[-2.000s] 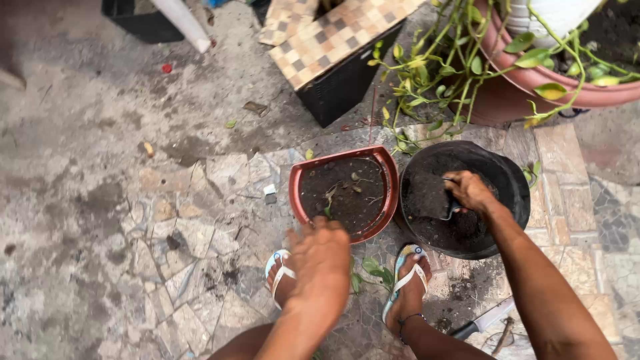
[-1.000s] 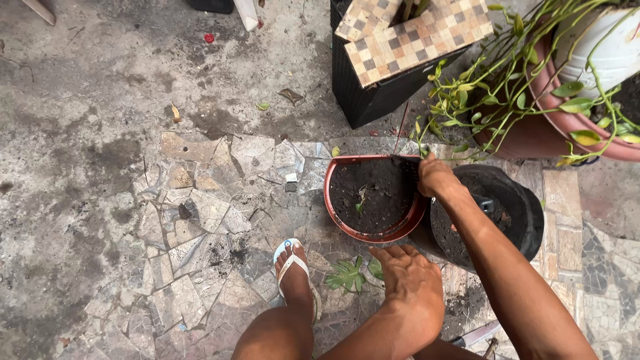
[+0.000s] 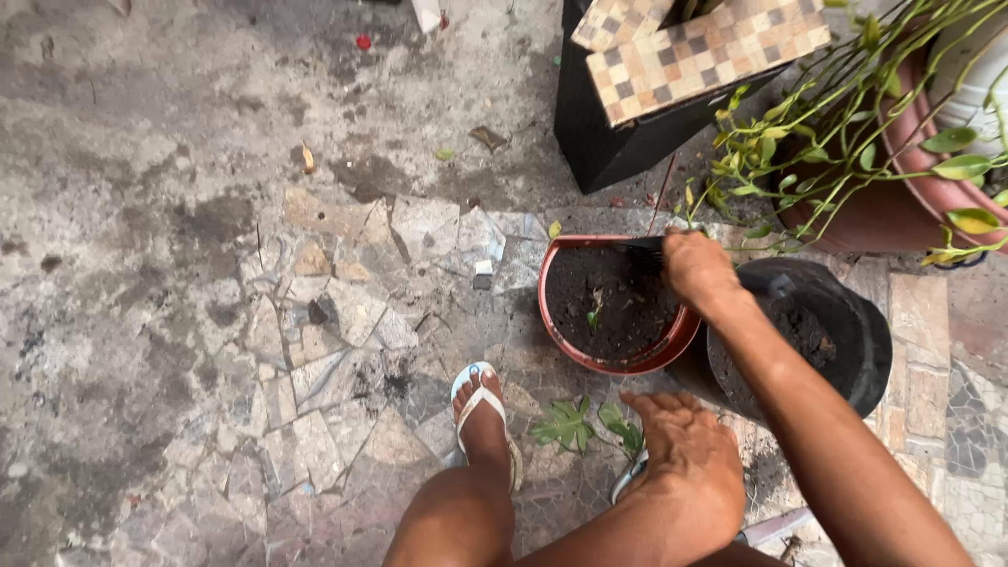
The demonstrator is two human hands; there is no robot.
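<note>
My right hand (image 3: 701,268) is closed on a dark trowel (image 3: 642,246), whose blade lies over the back right rim of a half-round terracotta-coloured plastic pot (image 3: 551,323). Dark soil (image 3: 622,331) fills much of that pot, with a small green sprout (image 3: 594,315) near its middle. My left hand (image 3: 685,441) hovers below the two pots, fingers spread, holding nothing. Beside the terracotta-coloured pot, touching or nearly so, stands a black plastic pot (image 3: 862,339) with some soil inside, partly hidden by my right forearm.
Behind the pots stands a black planter (image 3: 630,150) with mosaic-tiled pieces (image 3: 709,59) on top. A trailing plant (image 3: 827,157) hangs from a large pink pot (image 3: 906,118) at right. Green leaves (image 3: 567,425) lie near my sandalled foot (image 3: 482,417). A knife-like blade (image 3: 776,526) lies at the bottom.
My right hand has moved from the black pot to the back rim of the terracotta-coloured pot. My left hand has moved off the front of that pot. The view has shifted.
</note>
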